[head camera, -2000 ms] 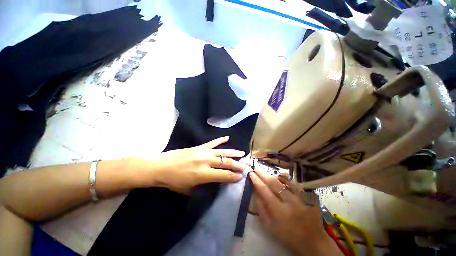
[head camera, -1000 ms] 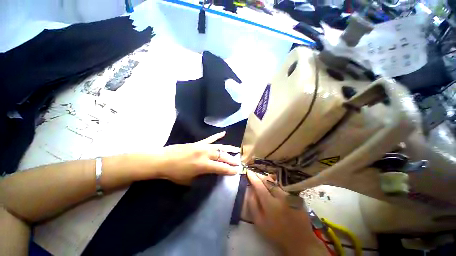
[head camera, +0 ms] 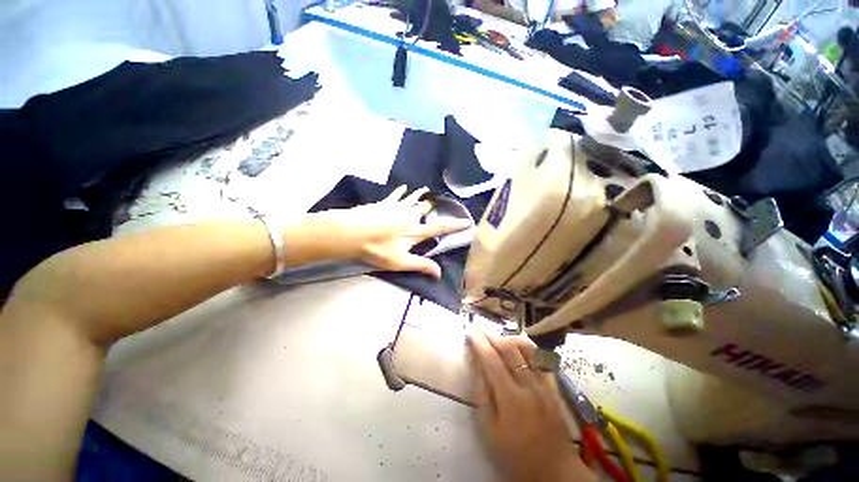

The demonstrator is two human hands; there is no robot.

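Observation:
The black garment panel point(head camera: 424, 160) lies behind and left of the needle, its pale grey reverse showing at folded edges. My left hand point(head camera: 400, 231) lies on it with fingers spread, left of the machine head. My right hand point(head camera: 513, 381) rests on the bed just in front of the needle area, fingers close together; its fingertips are by the presser foot, and I cannot tell if they hold anything. The cream sewing machine point(head camera: 527, 216) stands at the right. The needle plate and bed point(head camera: 438, 348) are bare in front. The narrow black strip is not visible.
Scissors with red and yellow handles point(head camera: 612, 438) lie right of my right hand. A stack of black cut pieces point(head camera: 170, 113) lies far left. A white partition point(head camera: 443, 80) with a blue edge stands behind. A paper ticket point(head camera: 692, 127) and dark cloth are behind the machine.
The panel has moved away from the front edge and bunched behind the needle, uncovering the bed. My left hand has moved back with it and spread. The view has shifted, showing more of the machine.

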